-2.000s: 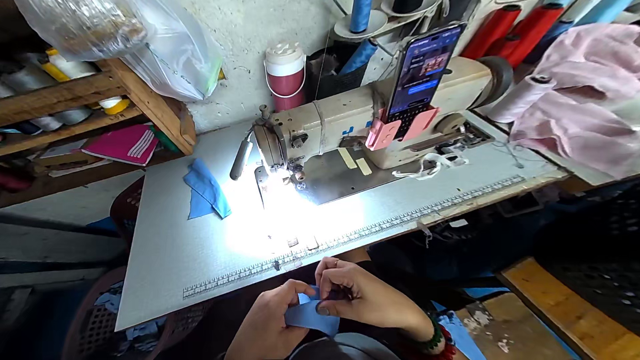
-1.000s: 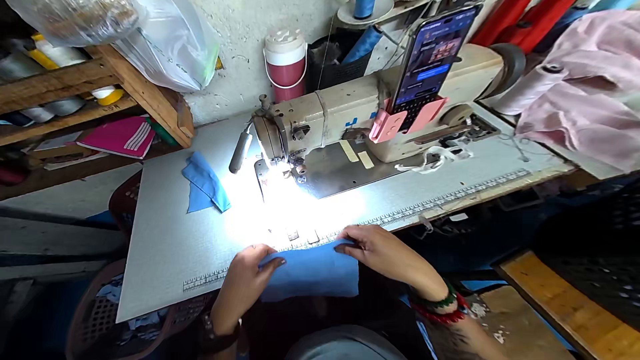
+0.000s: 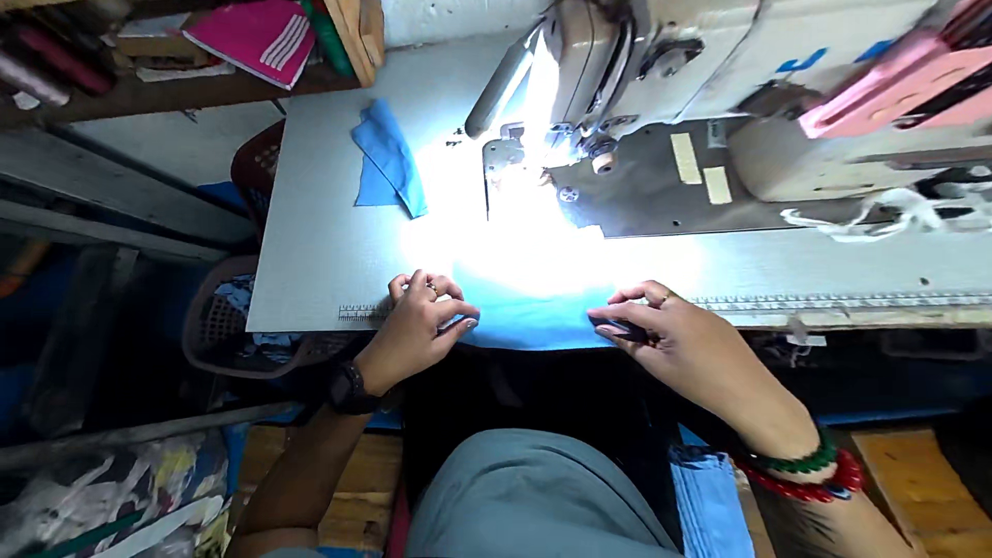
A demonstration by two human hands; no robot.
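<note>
A piece of blue fabric [image 3: 535,314] lies over the front edge of the sewing table [image 3: 310,271], its far part washed out by the lamp's glare. My left hand [image 3: 422,322] pinches its left side between thumb and fingers. On the opposite side, my right hand [image 3: 659,322] grips the fabric's right edge, holding something small and dark that I cannot identify. Just beyond the fabric stands the sewing machine [image 3: 604,70], its needle area hidden by bright light. Another folded blue fabric piece [image 3: 387,163] rests left of the machine.
A printed ruler strip [image 3: 821,302] runs along the table's front edge. White strings [image 3: 891,213] lie at the right, below a pink phone holder [image 3: 891,85]. A plastic basket [image 3: 225,318] with scraps stands at the left. Folded blue fabric [image 3: 709,496] sits low at the right.
Both hands have moved from below the table edge up to its front, spreading the blue fabric between them and bringing it toward the machine. The view has moved closer and tilted down.
</note>
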